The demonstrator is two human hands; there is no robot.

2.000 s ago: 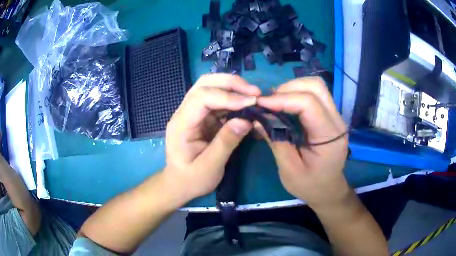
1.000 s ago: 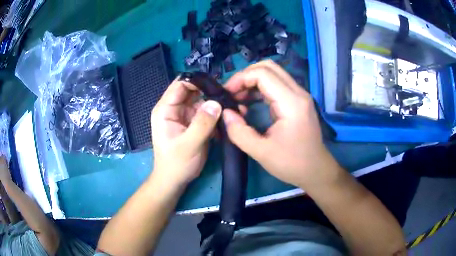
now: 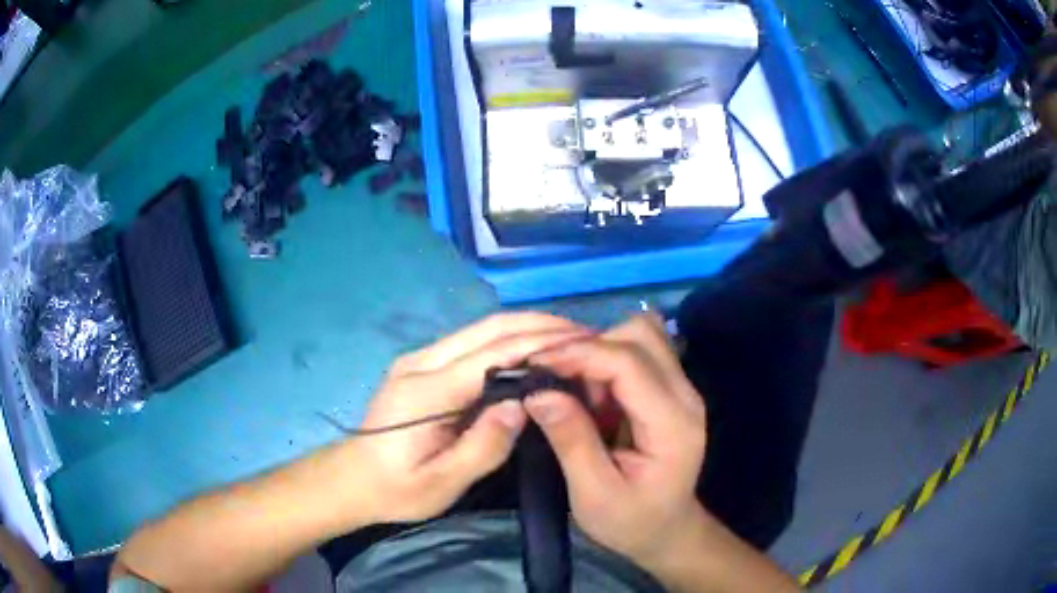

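Observation:
A black headband [image 3: 545, 510] runs from between my hands down to the lower edge of the view. My left hand [image 3: 435, 423] and my right hand [image 3: 632, 434] both pinch its upper end, thumbs side by side. A dark end piece with a small pale slot shows above the thumbs; the fingers hide the rest. A thin lead wire [image 3: 388, 430] sticks out to the left past my left hand. A loose heap of small black plastic pieces [image 3: 307, 127] lies on the green bench.
A blue bin [image 3: 626, 278] holds the screw feeder [image 3: 632, 145]. An electric screwdriver [image 3: 852, 214] is at right, near a red object [image 3: 927, 319]. The parts tray [image 3: 174, 284] and poly bag [image 3: 81, 330] are at left. Another blue bin [image 3: 979, 87] is top right.
The view has turned right, bringing the whole feeder and the electric screwdriver into view. The headband's end now sits lower, between both thumbs, and its wire points left.

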